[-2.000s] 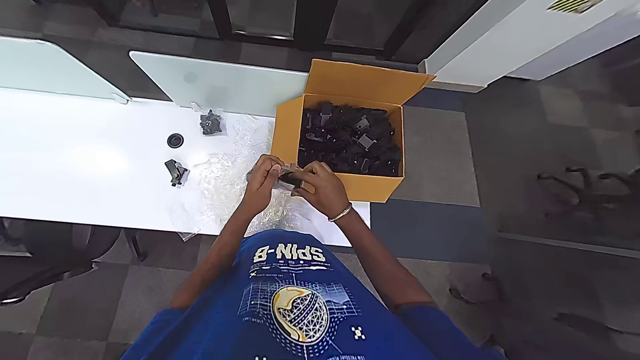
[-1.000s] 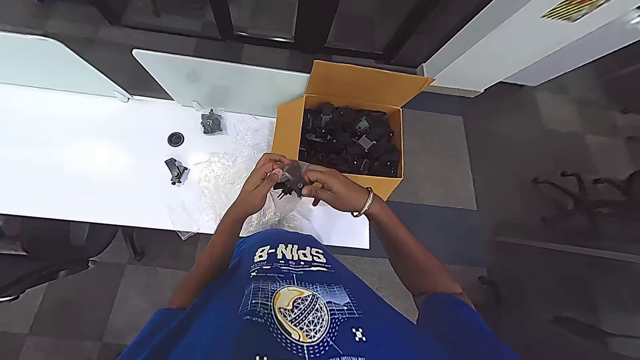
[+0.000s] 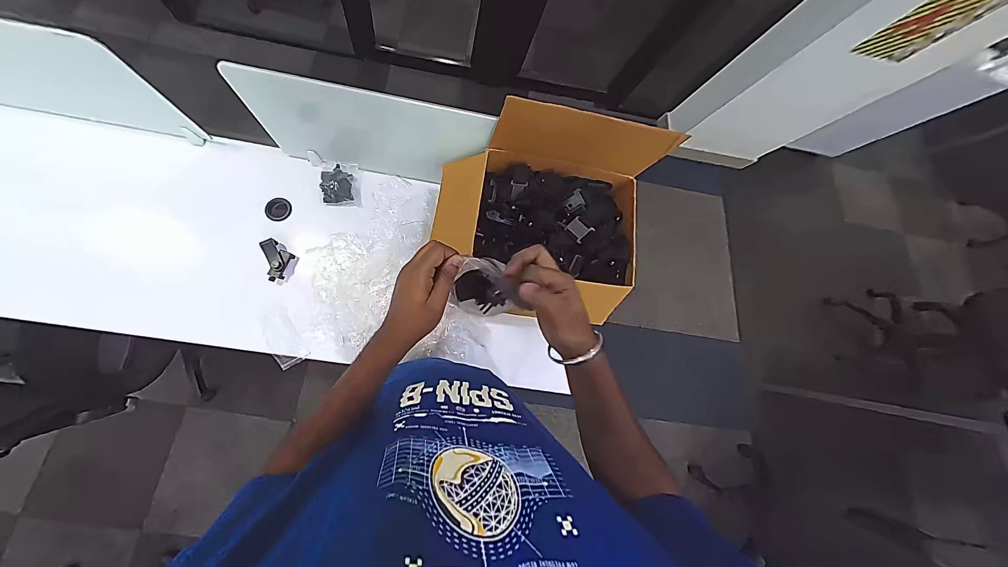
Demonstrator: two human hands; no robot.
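Observation:
My left hand [image 3: 425, 287] pinches the left edge of a clear plastic bag [image 3: 482, 272] that has dark parts [image 3: 476, 291] in it. At the bag's right side is my right hand [image 3: 551, 303], a bracelet on its wrist; its fingers are curled and slightly blurred, on the bag or on a dark piece, I cannot tell which. Both hands are at the near side of an open cardboard box [image 3: 606, 299] filled with black plastic parts [image 3: 551, 213]. Crumpled clear plastic bags [image 3: 354, 276] lie left of my left hand.
On the white table [image 3: 142, 228] are a black clamp-like part [image 3: 276, 258], a black ring [image 3: 278, 209] and a bagged dark part [image 3: 337, 185]. A frosted divider panel [image 3: 370, 126] stands along the far edge. A dark chair [image 3: 79, 370] is at the near left.
The bag between my hands is spread wider, with the dark parts showing inside it. My right hand has shifted on the bag's right side and its fingers have curled.

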